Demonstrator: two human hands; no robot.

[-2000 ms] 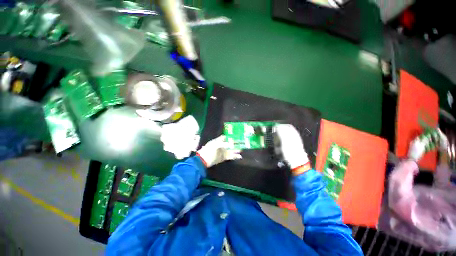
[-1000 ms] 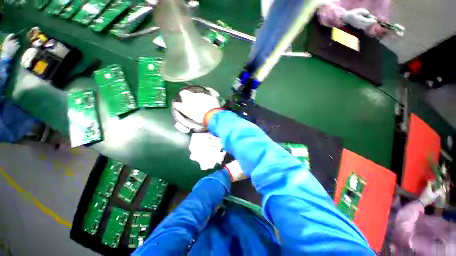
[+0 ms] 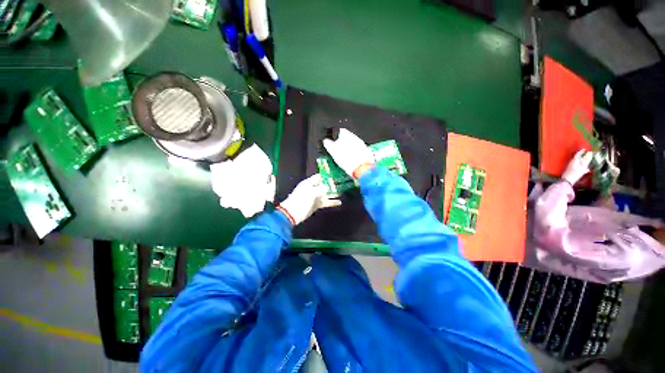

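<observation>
The green circuit board [image 3: 389,157] lies over the black mat [image 3: 419,135]. My left hand [image 3: 308,198], in a white glove, grips its left end. My right hand [image 3: 348,151], also white-gloved, is closed above the board and covers its middle. A small dark object, seemingly a brush [image 3: 332,134], shows at the fist's upper left; most of it is hidden. The silver pot with a mesh-like top [image 3: 176,113] and the crumpled white cloth [image 3: 243,182] stand left of the mat.
Loose boards [image 3: 62,131] lie at the left, under a translucent hood [image 3: 113,33]. Blue pens [image 3: 262,60] stand behind the mat. A red-orange mat [image 3: 496,197] bears another board [image 3: 465,198]. A black board tray [image 3: 106,306] is at lower left. A person in pink works at right.
My right hand has left the pot and returned to the board, and its arm no longer crosses my left hand. The view has shifted, and the pot's mesh top shows uncovered.
</observation>
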